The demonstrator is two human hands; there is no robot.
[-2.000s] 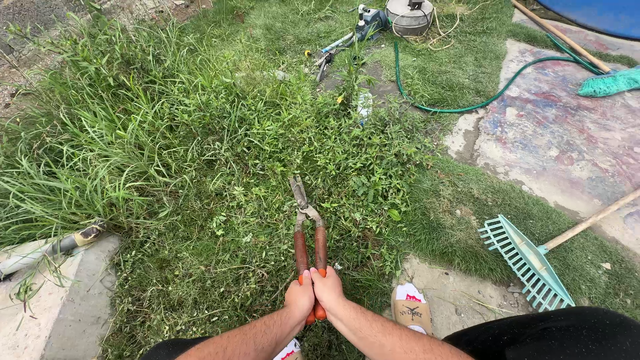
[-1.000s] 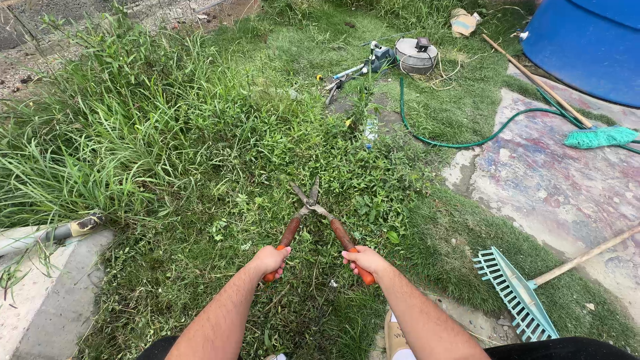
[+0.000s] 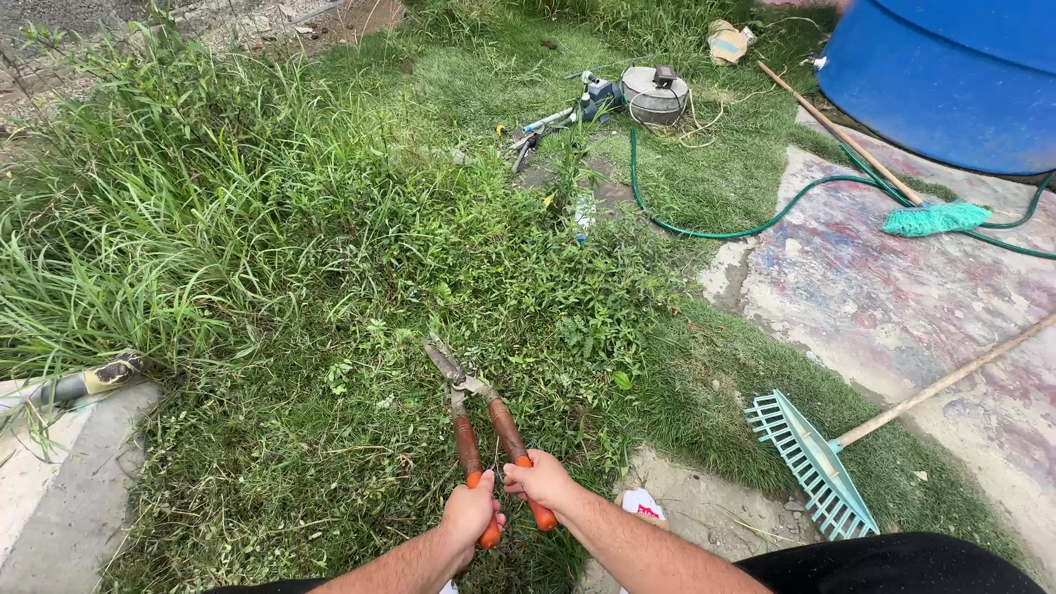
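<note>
A pair of hedge shears (image 3: 445, 360) with wooden handles and orange grips reaches forward and slightly left over low green weeds (image 3: 528, 289). Its blades are together, and the handles lie close side by side. My left hand (image 3: 472, 513) is closed round the left grip. The right grip is in my right hand (image 3: 536, 480), just beside the left hand. Cut stalks and short grass lie around and below the blades. Taller grass (image 3: 124, 247) stands to the left.
A teal plastic rake (image 3: 813, 462) lies at the lower right. Farther off are a green hose (image 3: 742, 233), a teal broom (image 3: 936, 218), a blue tank (image 3: 949, 82), a pump (image 3: 598, 99) and a plastic bottle (image 3: 584, 216). A pipe (image 3: 74, 386) rests on the concrete edge (image 3: 91, 487) at left.
One second ago my hands were apart and the shear blades spread; now the hands are close together and the blades have closed. The blades also point more to the left.
</note>
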